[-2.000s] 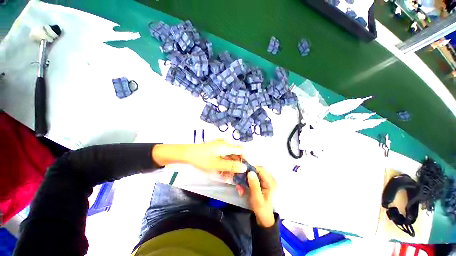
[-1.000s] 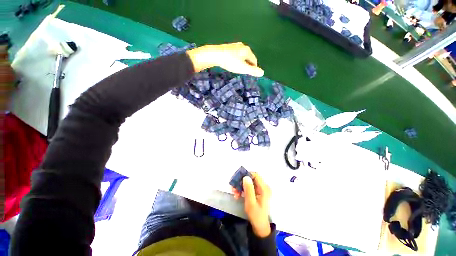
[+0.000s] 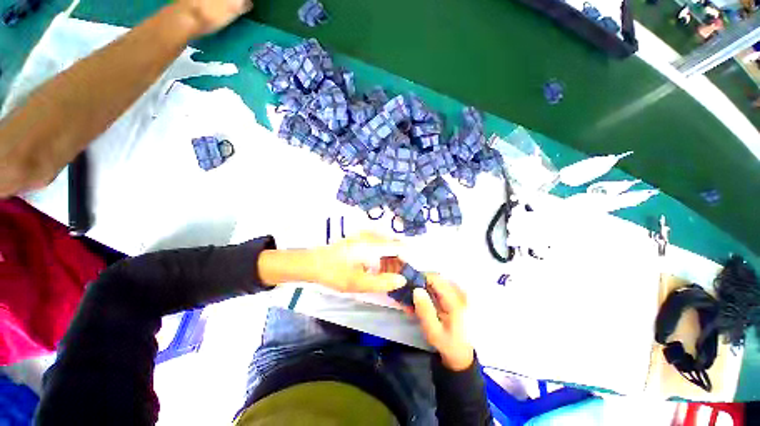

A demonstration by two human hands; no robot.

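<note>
My left hand (image 3: 354, 265) and my right hand (image 3: 445, 318) meet in front of my body over the white work sheet (image 3: 550, 329). Both hold one small dark plaid fabric piece (image 3: 410, 281) between their fingertips; the fingers hide much of it. A heap of similar plaid pieces (image 3: 392, 162), several with thin black loops, lies ahead of my hands. A single plaid piece (image 3: 208, 153) with a loop lies left of the heap. A thin black cord (image 3: 335, 229) lies on the sheet just beyond my left hand.
Another person's bare arm (image 3: 79, 108) reaches across the upper left, above a black hammer grip (image 3: 79, 191). Scissors (image 3: 498, 233) lie right of the heap. A black coil (image 3: 690, 324) is far right. Loose pieces and a dark-rimmed tray (image 3: 629, 37) are on the green belt (image 3: 467, 50).
My left hand has come back from above the heap to the plaid piece in my right hand. Another person's arm has entered at upper left. The belt tray is now mostly out of view.
</note>
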